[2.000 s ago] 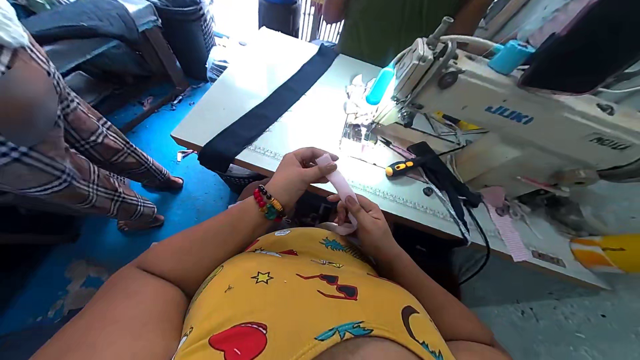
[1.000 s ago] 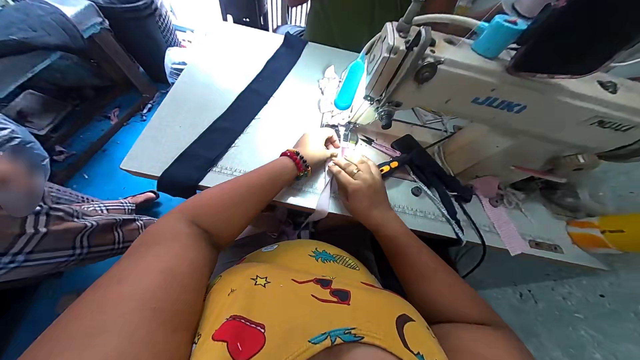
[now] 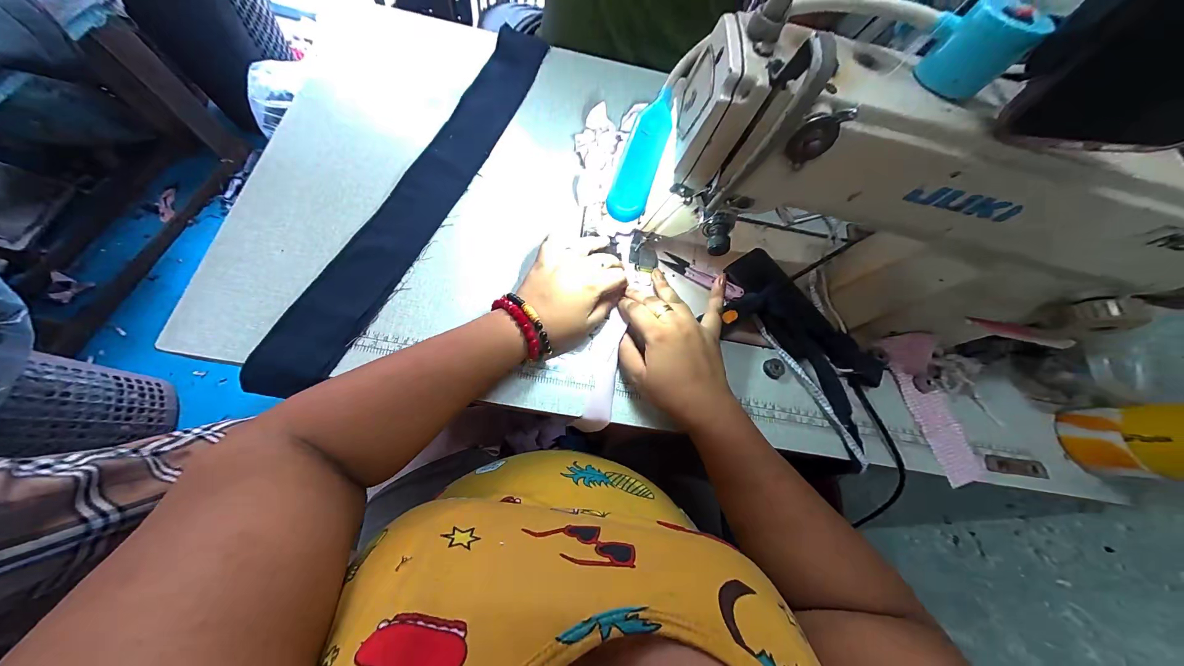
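A Juki sewing machine stands on the right of a white table, its presser foot low over the bed. Just in front of the foot, my left hand and my right hand press a pale pink fabric strip with their fingertips. The strip's free end hangs over the table's front edge. Thread snips lie beside my right fingers, partly covered. Left of my left hand, a long dark navy fabric band lies across the table. Under the fingers the strip is hidden.
A light-blue lamp hangs by the needle. Black cloth, a measuring tape and a pink textured strip lie at the right. A grey perforated basket and a person's plaid clothing are at the left.
Both hands have moved from above the front edge, where they held the pink strip, to the presser foot. Over the last second they have stayed near it.
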